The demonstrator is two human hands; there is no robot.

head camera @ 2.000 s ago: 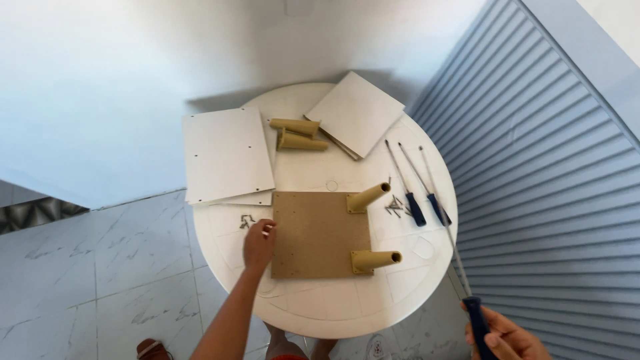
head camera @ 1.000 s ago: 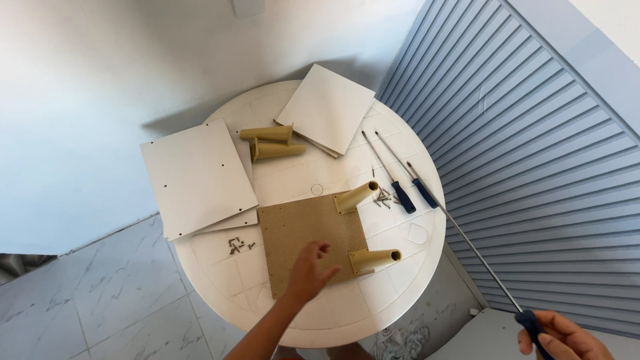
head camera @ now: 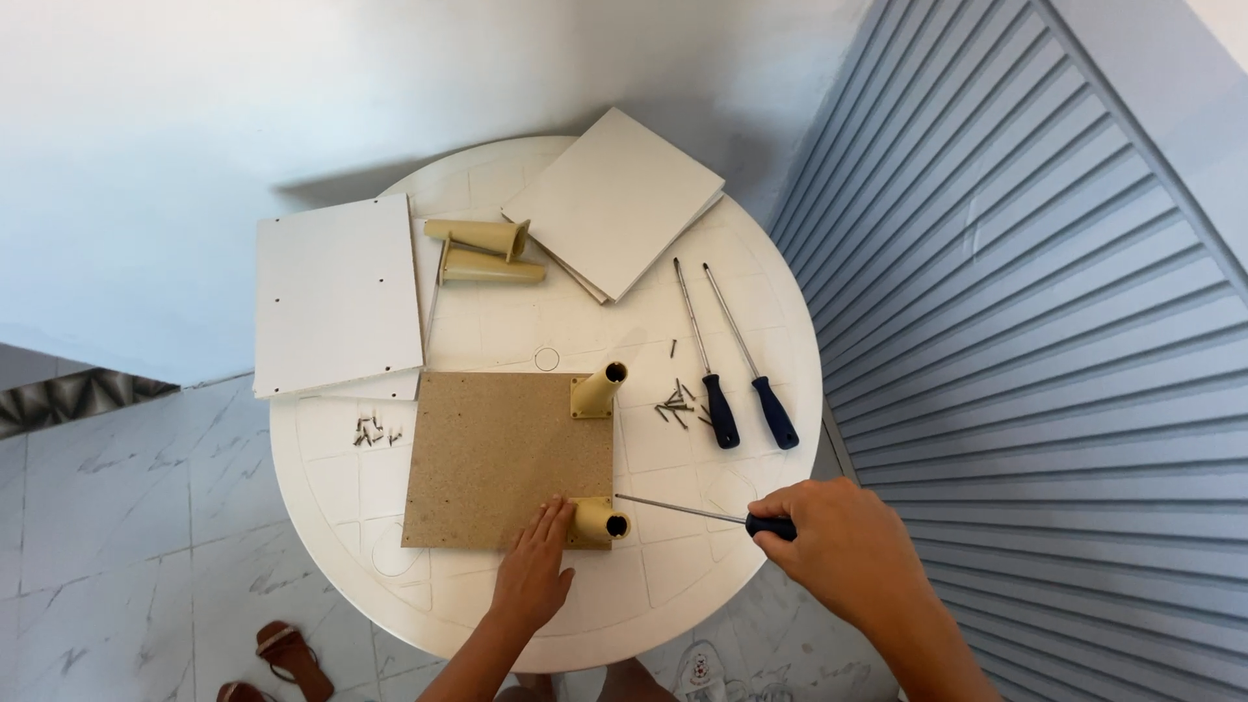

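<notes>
A square particle board (head camera: pixel 497 458) lies rough side up on the round table, with a gold tapered leg (head camera: pixel 598 390) at its upper right corner and another gold leg (head camera: pixel 595 522) at its lower right. My left hand (head camera: pixel 534 565) lies on the board, its fingertips against the lower leg's base, holding nothing. My right hand (head camera: pixel 838 546) grips the dark blue handle of a screwdriver (head camera: pixel 770 527), whose long shaft points left, its tip beside the lower leg's base. Small screws (head camera: pixel 678 402) lie right of the board, near two more screwdrivers (head camera: pixel 721 411).
White panels with holes (head camera: pixel 336 292) overhang the left of the white plastic table (head camera: pixel 721 614). Two loose gold legs (head camera: pixel 483 255) and more white panels (head camera: pixel 624 200) lie at the back. Short fasteners (head camera: pixel 375 431) sit left of the board. A slatted grey-blue surface (head camera: pixel 1024 322) rises at right.
My left hand has moved from above the board's middle to the lower leg's base. My right hand has brought the screwdriver inward, its tip now near that leg.
</notes>
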